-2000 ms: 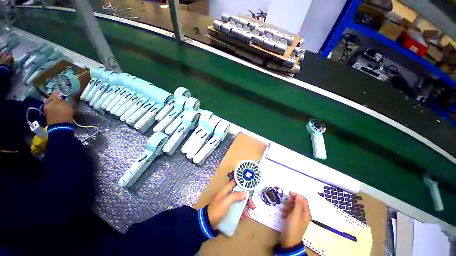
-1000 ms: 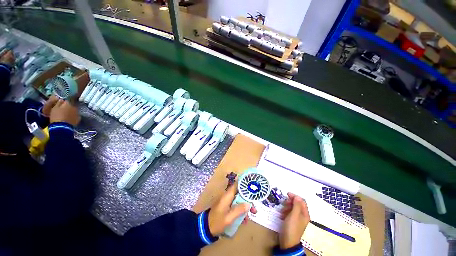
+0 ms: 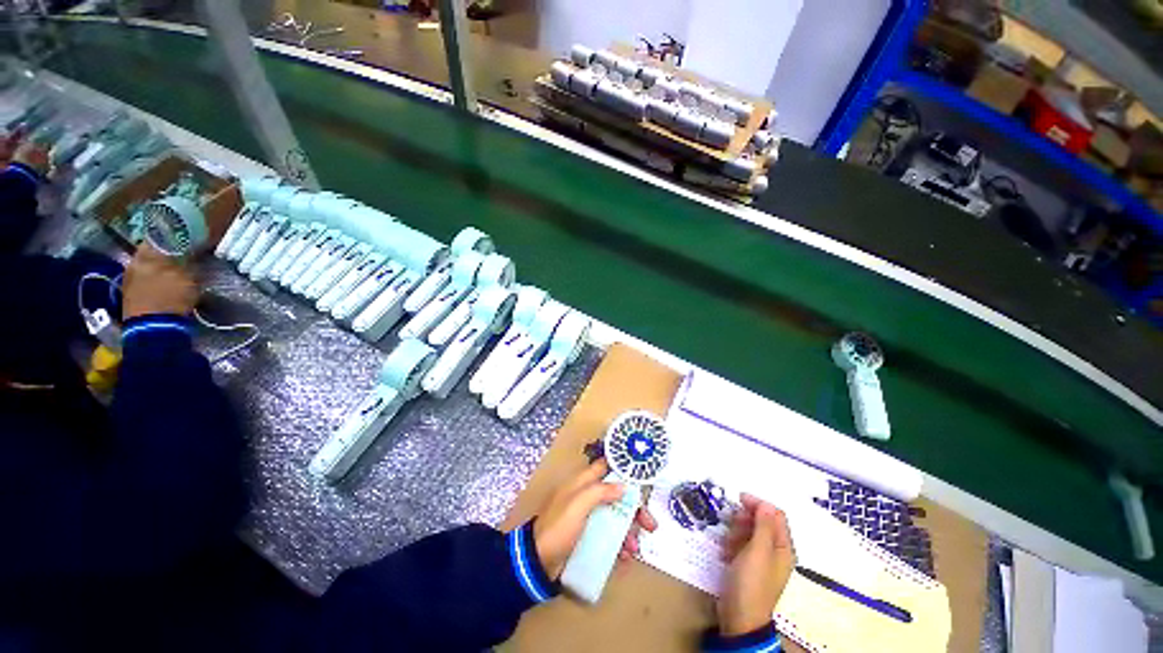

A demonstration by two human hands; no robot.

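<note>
My left hand (image 3: 573,520) is closed around the handle of a mint-green mini fan (image 3: 599,542). The fan's round slotted grille with its dark blue centre faces up, above the cardboard. My right hand (image 3: 758,561) is beside it over the white paper sheet (image 3: 689,552), fingers bent and thumb near the fingertips; whether a tiny piece is between them cannot be seen. A loose cluster of tiny dark pieces (image 3: 696,503) lies on the white paper between the hands. Dark rectangles (image 3: 880,520) stand in rows at the sheet's right part.
Waiting fans (image 3: 332,262) stand in a slanted row left of the cardboard (image 3: 621,379). A pen (image 3: 855,594) lies on yellow paper (image 3: 912,617). Fans (image 3: 867,387) lie on the green belt (image 3: 714,300). A neighbour's hand (image 3: 160,282) holds a fan at left, by a parts box (image 3: 115,211).
The held fan rose toward me and tilted, then went back down, its handle showing more now. The belt fans have moved right. My right hand has hardly moved.
</note>
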